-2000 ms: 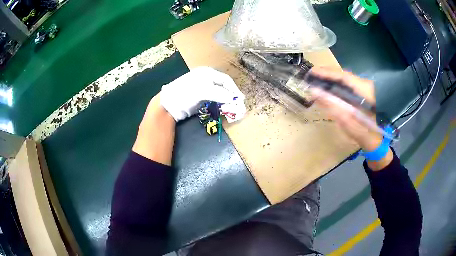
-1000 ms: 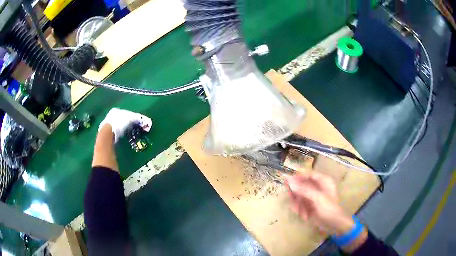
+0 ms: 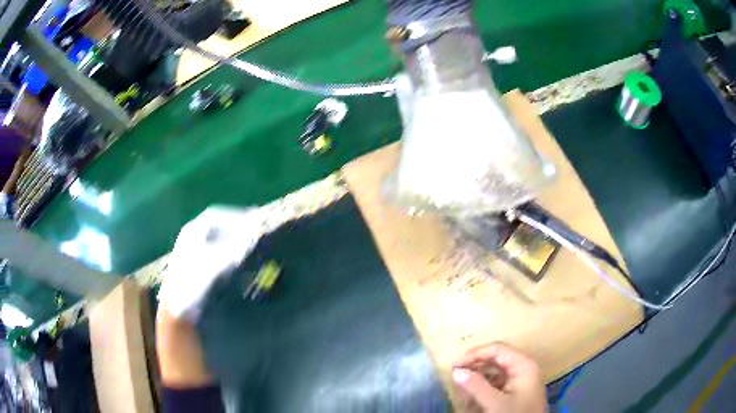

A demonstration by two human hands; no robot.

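My left hand, in a white glove, is blurred over the dark bench at left. A blurred board assembly with a yellow part is at its fingertips and looks held. My bare right hand is low over the cardboard, fingers curled and thumb close to them, with nothing visible in it. The soldering iron rests in its stand, its tip end hidden under the fume hood. The sponge tray is beside it. Another wired board assembly lies on the green belt.
More parts lie on the belt further left. A solder spool and dark blue box are at right. A pale tube and black cord trail from the iron. A cardboard box is at lower left. A person's arm shows at the far left edge.
The view has shifted. The iron has been put down since the earliest frame. My left hand has come back from the belt, where an assembly now lies. My right hand has moved nearer my body.
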